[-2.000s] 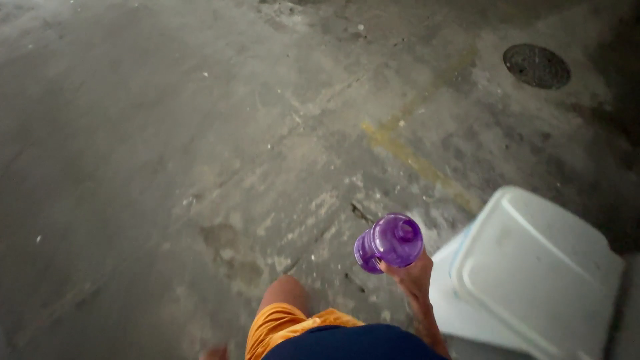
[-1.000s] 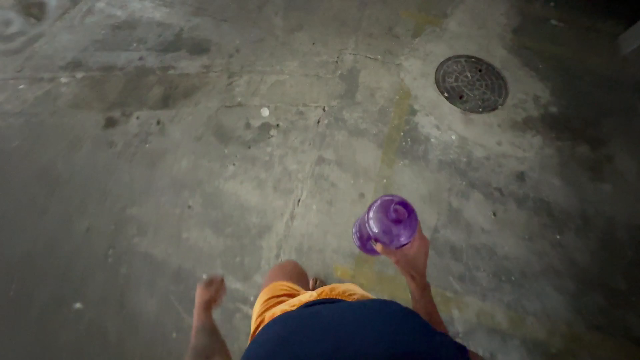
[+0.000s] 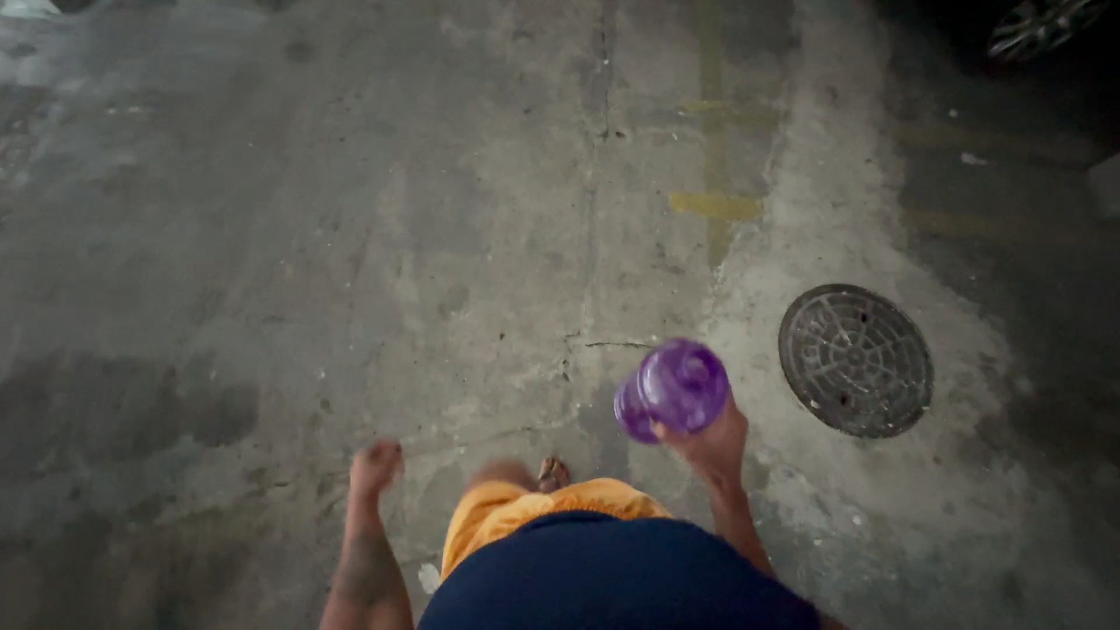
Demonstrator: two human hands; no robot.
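Observation:
A translucent purple plastic bottle (image 3: 684, 385) is tilted in the grip of my right hand (image 3: 713, 442), lower right of the middle, with the fingers partly hidden behind it. My left hand (image 3: 378, 465) hangs at the lower left, beside my body, its fingers curled in and slightly blurred. Nothing shows in it. Between the hands are my dark blue shirt (image 3: 604, 577) and orange shorts (image 3: 490, 521), and one foot (image 3: 552, 473) on the concrete floor.
Right of the bottle, a round metal manhole cover (image 3: 856, 360) is set in the stained concrete floor (image 3: 490, 262). Faded yellow painted lines (image 3: 716, 206) cross ahead. At the dark upper right stands a vehicle wheel (image 3: 1041, 26). A pale object is cut off at the right edge.
The white lidded container seen at the right two seconds ago is out of view. The manhole cover now lies nearer my right hand, which still holds the bottle. The view has shifted with my walking.

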